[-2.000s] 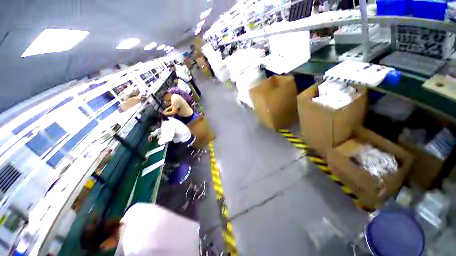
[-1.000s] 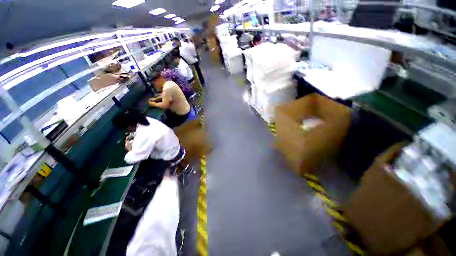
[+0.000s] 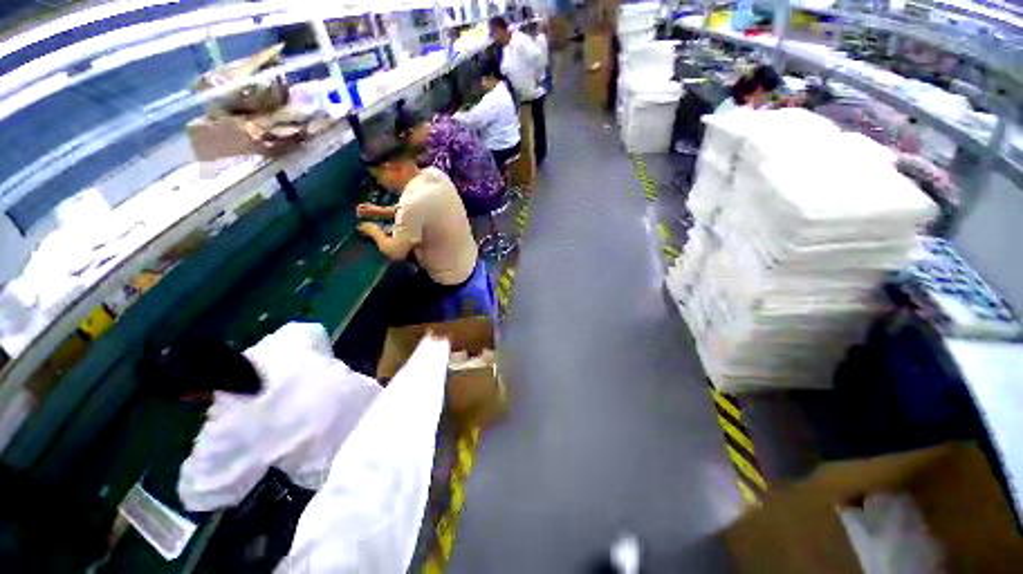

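Neither of my hands can be made out. A long white sleeve (image 3: 387, 460), seemingly my left one, reaches up from the bottom left; no hand shows clearly at its tip. Beside it a worker in a white smock (image 3: 280, 404) leans over the dark green conveyor belt (image 3: 325, 303). A white rectangular sheet or tray (image 3: 157, 521) lies on the belt near this worker. A few tiny pale pieces lie farther along the belt, too small to identify.
A grey aisle (image 3: 572, 292) runs ahead between yellow-black tapes. Tall white foam tray stacks (image 3: 785, 269) stand right. An open carton (image 3: 774, 533) is at bottom right; another (image 3: 477, 387) is beside the left line. More workers (image 3: 438, 224) sit or stand along the left line.
The view has moved forward along the aisle. The foam stacks and left-line workers are nearer, and the earlier right-hand cartons have mostly passed out of view. The white sleeve's tip now sits higher.
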